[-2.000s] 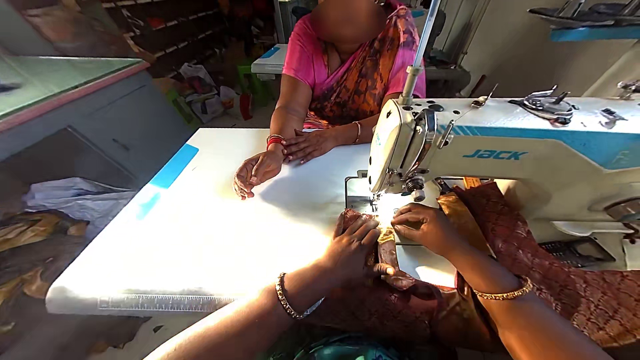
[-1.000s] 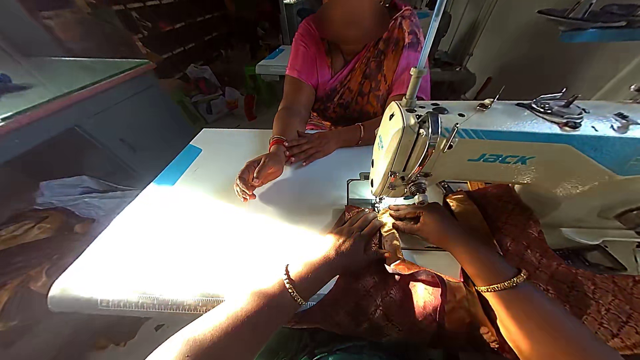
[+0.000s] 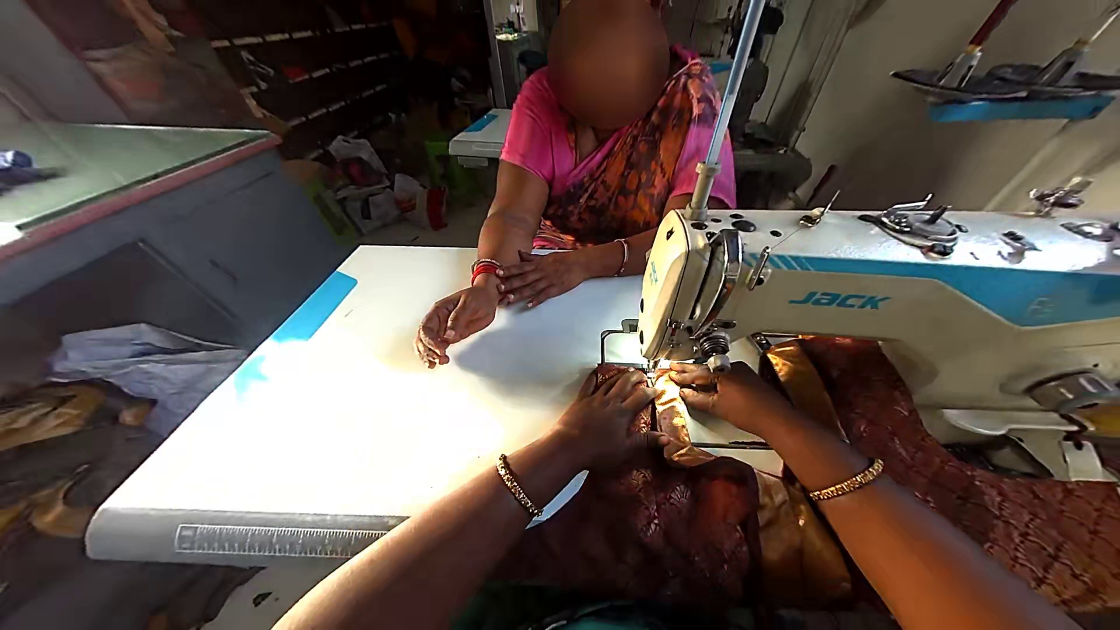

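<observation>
A Jack sewing machine [image 3: 840, 293] stands on a white sewing table [image 3: 350, 420], its needle area brightly lit. Left of the needle, my left hand [image 3: 608, 420] lies spread on maroon patterned cloth [image 3: 647, 525], pressing it down. Close to the needle on the right side, the fingers of my right hand [image 3: 722, 394] touch the edge of a gold fabric band [image 3: 672, 416]; whether they pinch it I cannot tell. The maroon cloth with gold border hangs over the front edge toward my lap, and more of it lies under the machine arm at the right.
Across the table sits a person [image 3: 612, 175] in pink, whose two hands rest on the tabletop left of the machine head. A glass-topped counter [image 3: 131, 184] stands at the left, with heaped cloth [image 3: 149, 359] below it. A thread stand rod [image 3: 731, 87] rises beside the machine head.
Since two seconds ago, the gold band and cloth in front of the needle have shifted and flattened somewhat. Both my hands stay near the needle.
</observation>
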